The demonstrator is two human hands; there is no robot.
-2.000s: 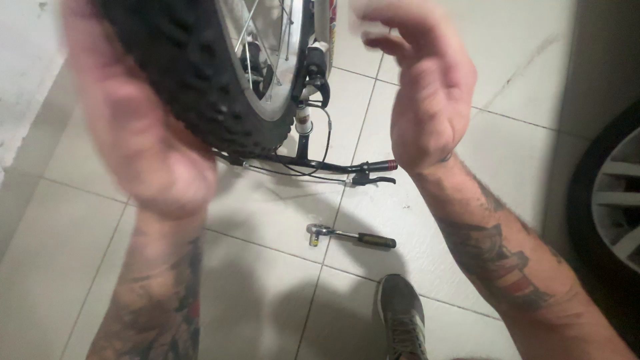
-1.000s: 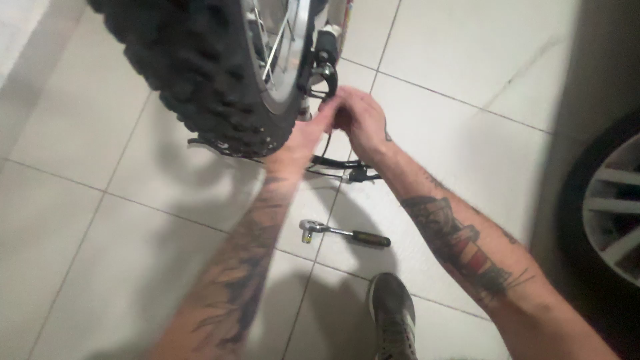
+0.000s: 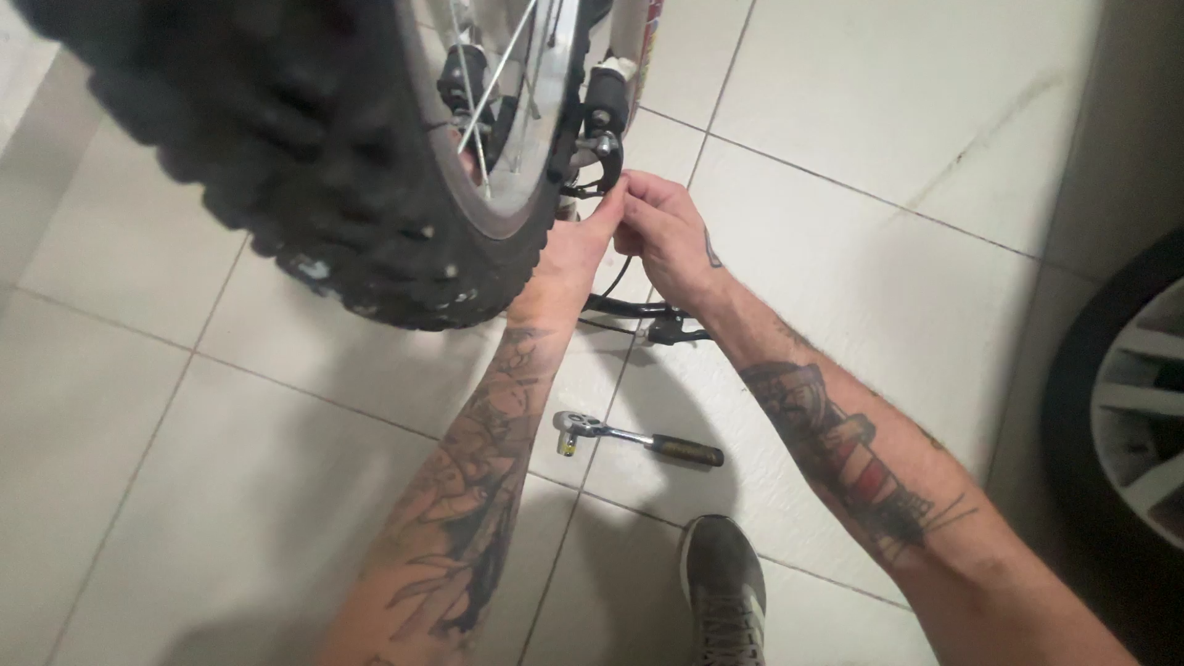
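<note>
A bicycle wheel with a black knobby tire [image 3: 324,166] fills the upper left, its silver rim [image 3: 541,120] and spokes showing. Beside the rim sits a black rim-brake arm [image 3: 610,165] with a cable. My left hand [image 3: 578,250] reaches past the tire's lower edge, its fingers at the cable end of the brake arm. Against those fingers, my right hand [image 3: 661,222] pinches at the same spot; what lies between the fingertips is hidden. Below the hands are the black handlebar [image 3: 629,307] and a brake lever [image 3: 671,328].
A ratchet wrench [image 3: 638,439] with a socket lies on the tiled floor [image 3: 305,490] between my forearms. My shoe [image 3: 724,583] is at the bottom. A car wheel [image 3: 1124,398] stands at the right edge.
Two seconds ago both hands were raised and apart, one on each side of the bicycle wheel. They have come together at the brake arm and stay there.
</note>
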